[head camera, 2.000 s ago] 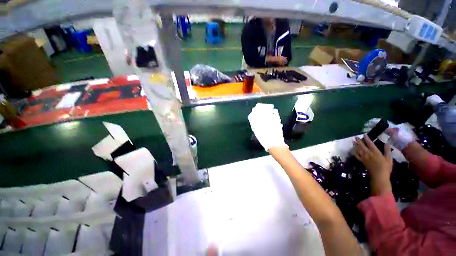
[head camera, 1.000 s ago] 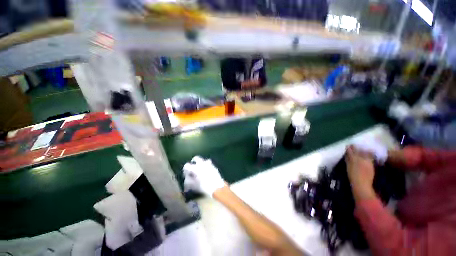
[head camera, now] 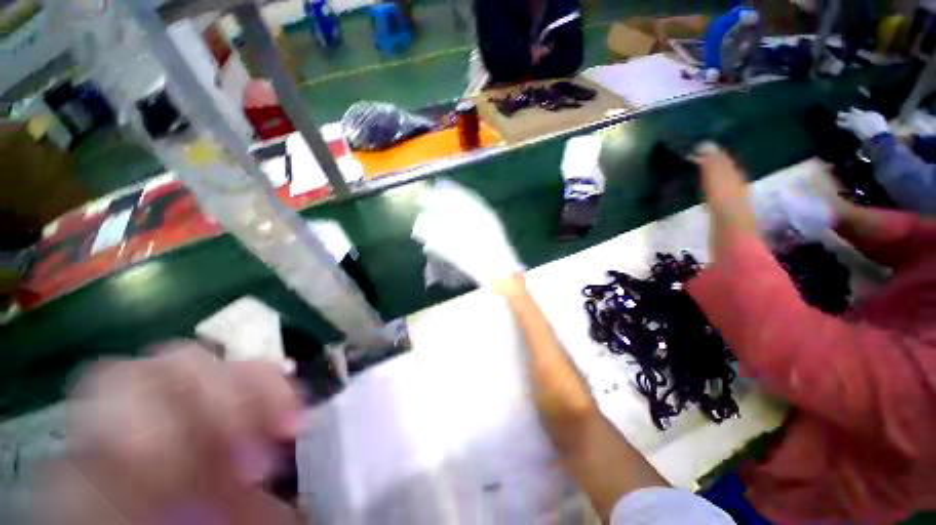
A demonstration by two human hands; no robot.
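My right hand, in a white glove, reaches over the green belt. A greyish item lies under its fingers; whether it is gripped is unclear. My left hand is bare, large and badly blurred at the lower left; what it holds, if anything, cannot be told. An open retail box with its white flap up stands on the belt right of my glove. Another white-flapped box is partly hidden behind the post. A white box flap shows just behind my left hand, which hides most boxes there.
A tape-wrapped post slants between me and the green belt. Tangled black cables lie on the white bench at right. A neighbour's red-pink sleeve and hands extend over the bench and belt there. Another person is opposite.
My bare left hand has come into view at the lower left. My gloved hand has moved up and right in the picture, now over a greyish item. The view has shifted; the neighbour's hand reaches toward the belt.
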